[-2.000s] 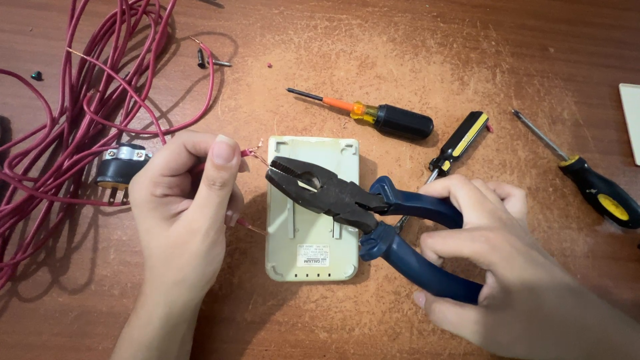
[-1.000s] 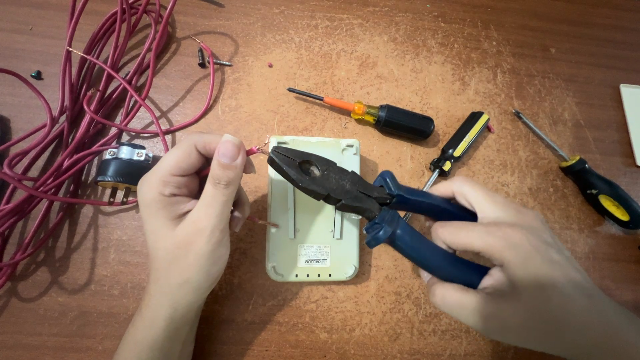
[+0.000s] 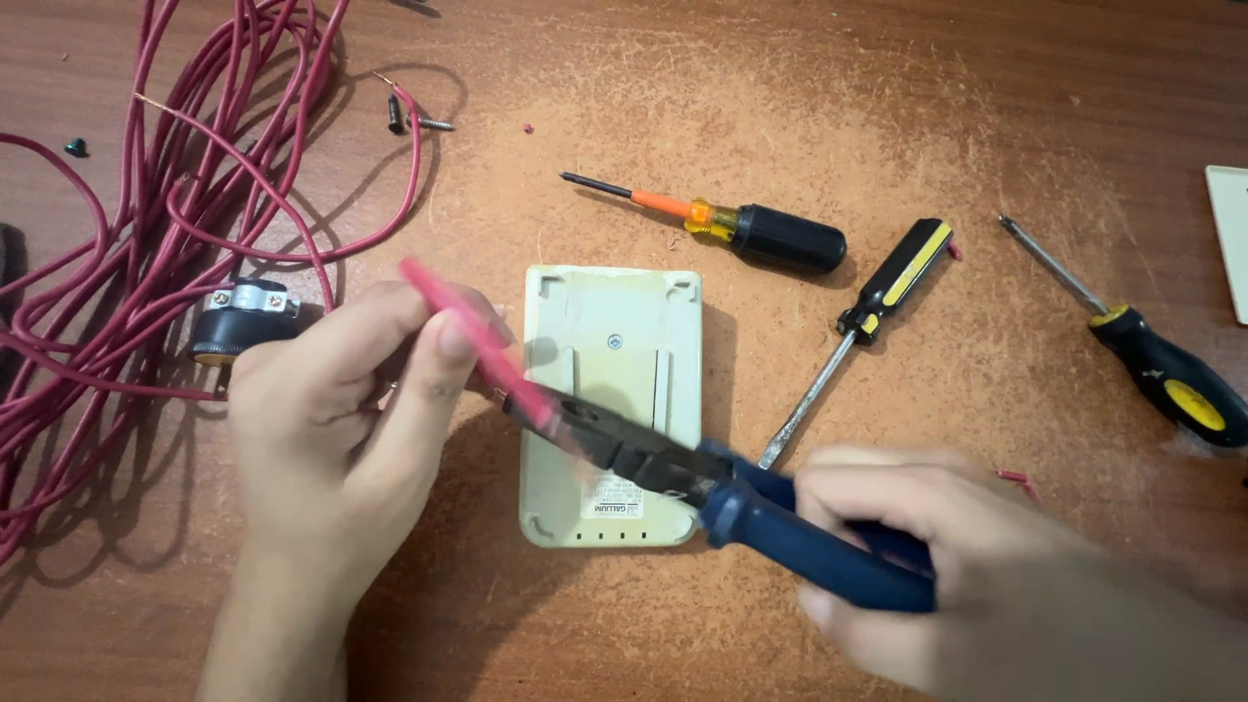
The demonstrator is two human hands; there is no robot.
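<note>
My left hand [image 3: 341,419] pinches a short red insulated wire [image 3: 473,331] between thumb and fingers, blurred by motion. The wire's lower end meets the jaws of the combination pliers [image 3: 663,468]; whether the jaws grip it I cannot tell. My right hand [image 3: 907,556] is closed around the blue handles of these pliers. Beneath the jaws lies a cream plastic housing [image 3: 614,302], with a screw, slots and a printed label on its face.
Coiled red wire [image 3: 234,127] and a black plug [image 3: 244,322] lie left. Beyond the housing are an orange-shafted screwdriver [image 3: 780,237], a flat-blade screwdriver [image 3: 902,268] and another screwdriver [image 3: 1160,366]. Screws [image 3: 395,112] lie near the coil; a cream panel [image 3: 1230,234] is at the right edge.
The pliers' jaws have moved down from the housing's upper left corner. More of the red wire now shows above my left hand, and its end is at the jaws. Both hands still hold on.
</note>
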